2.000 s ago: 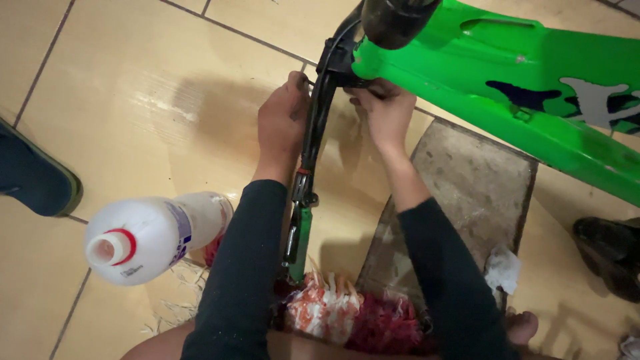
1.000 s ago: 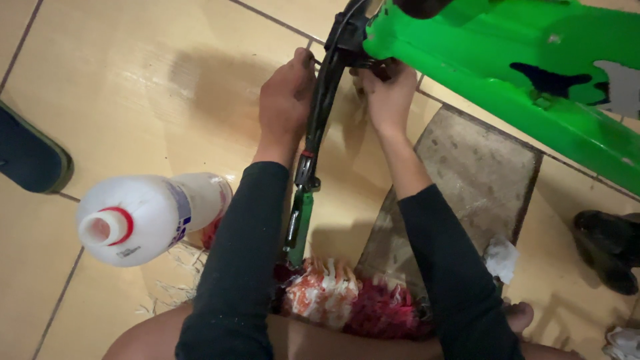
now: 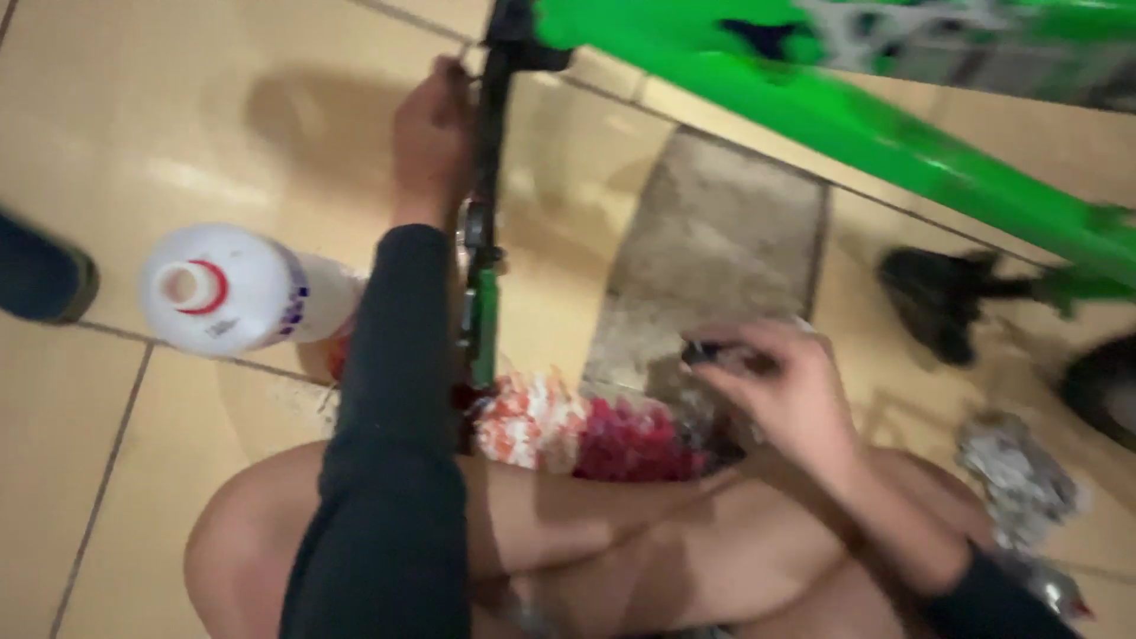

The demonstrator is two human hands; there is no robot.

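Note:
My left hand [image 3: 435,146] is up beside the black bar [image 3: 493,133] under the green plastic-looking frame [image 3: 799,115]; its fingertips reach the bar's upper part, and blur hides whether they grip it. Lower on that bar are metal fittings and a green section [image 3: 484,328]. My right hand [image 3: 781,373] is away from the bar, above the grey slab, with a small black piece [image 3: 699,352] pinched between thumb and fingers. What this piece is cannot be told.
A white plastic bottle [image 3: 240,288] without a cap stands left of my left forearm. A shaggy red and white mat [image 3: 532,422] lies before my crossed legs. A grey slab [image 3: 719,240] is on the tiles. Dark footwear [image 3: 40,271] is at far left, crumpled plastic [image 3: 1016,470] at right.
My right hand has left the black bar and come down and to the right, now with a small black piece in its fingers. My left hand has stayed by the bar.

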